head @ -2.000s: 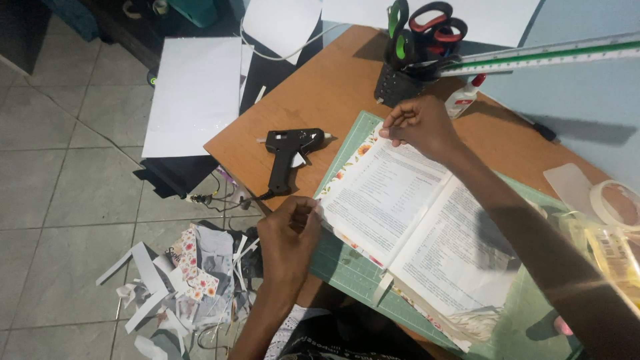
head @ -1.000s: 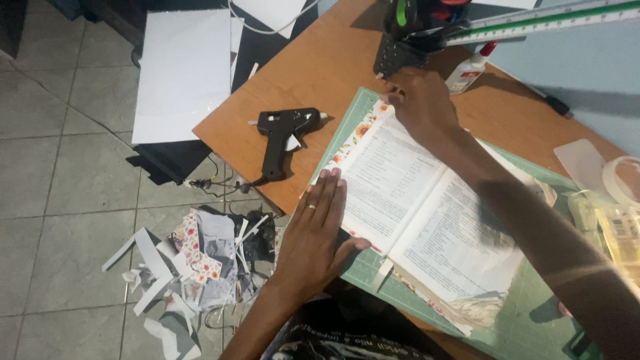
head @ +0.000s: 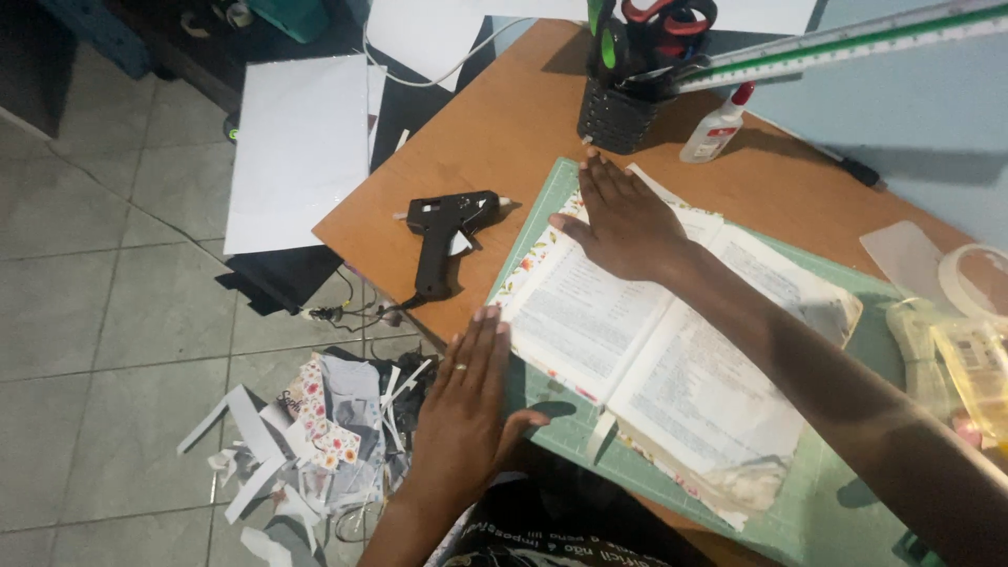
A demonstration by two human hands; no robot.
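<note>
An open book (head: 583, 315) with a floral-edged cover lies on a green cutting mat (head: 543, 394); a pale ribbon marker (head: 602, 435) hangs from its spine. My right hand (head: 626, 216) rests flat on the top corner of the left page and its floral border. At the lower left corner of the cover, my left hand (head: 468, 402) lies palm down with fingers together and thumb apart, wearing a ring. Neither hand grasps anything. A black hot glue gun (head: 447, 236) lies on the wooden desk, left of the book.
A black pen basket (head: 618, 118) holding scissors and a ruler (head: 850, 43) stands behind the book, beside a glue bottle (head: 715, 130). A tape roll (head: 976, 279) and yellow packaging (head: 976, 370) lie at right. Paper scraps (head: 315, 441) are heaped below the desk's left edge.
My right hand has come down from the pen basket's side and flattened on the page corner. My left hand, pinching the cover's edge at first, has flattened at its lower left corner.
</note>
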